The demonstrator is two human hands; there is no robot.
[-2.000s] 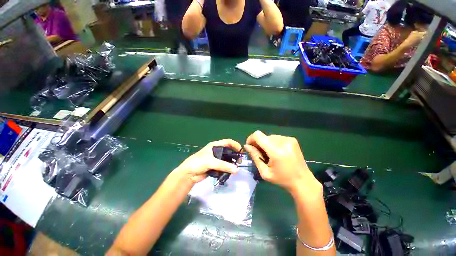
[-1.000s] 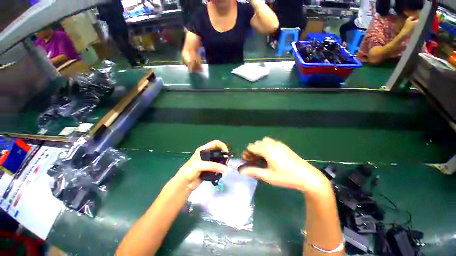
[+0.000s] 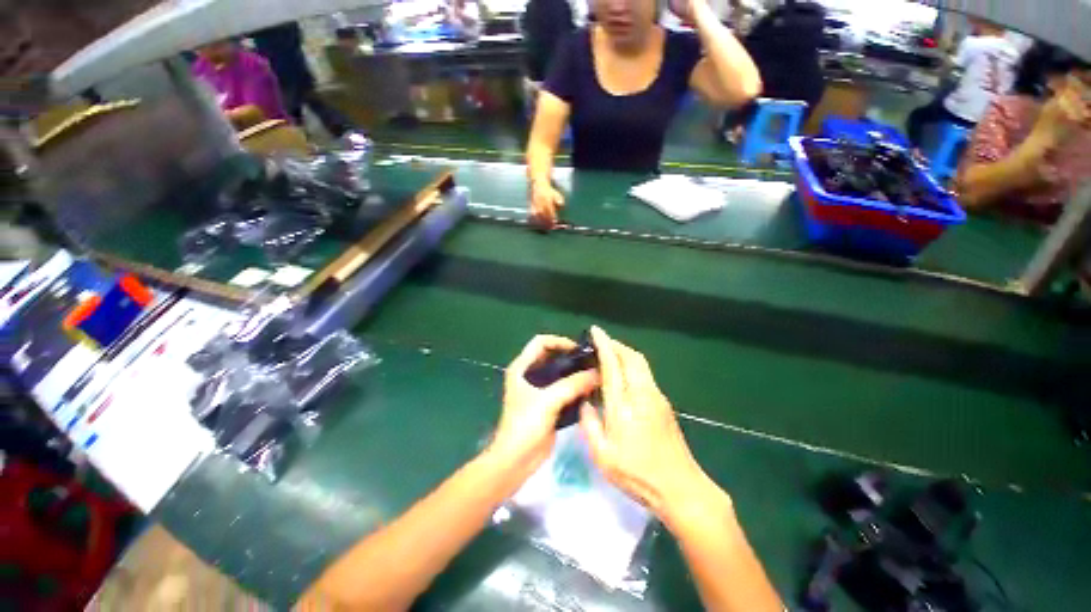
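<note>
A small black power adapter (image 3: pixel 558 366) is held between my two hands, above the stack of clear poly bags (image 3: pixel 586 514). My left hand (image 3: pixel 532 404) grips the block from the left. My right hand (image 3: pixel 628 418) lies against its right side with the fingers straight and pointing up. The cord is mostly hidden by my fingers. Loose black adapters (image 3: pixel 891 544) lie heaped at the lower right. Bagged adapters (image 3: pixel 269 383) in shiny plastic lie heaped at the left.
The green conveyor belt (image 3: pixel 718 299) runs beyond the near surface. Across it are a blue and red basket (image 3: pixel 867 197) of black adapters, a white stack (image 3: pixel 680 197) and a person. A wood-edged board (image 3: pixel 377 245) and paper sheets (image 3: pixel 144 418) are at the left.
My right hand has moved in to the adapter and straightened its fingers, and the hands have come together. The view has turned left. The person across the belt has lowered one hand to the belt's edge.
</note>
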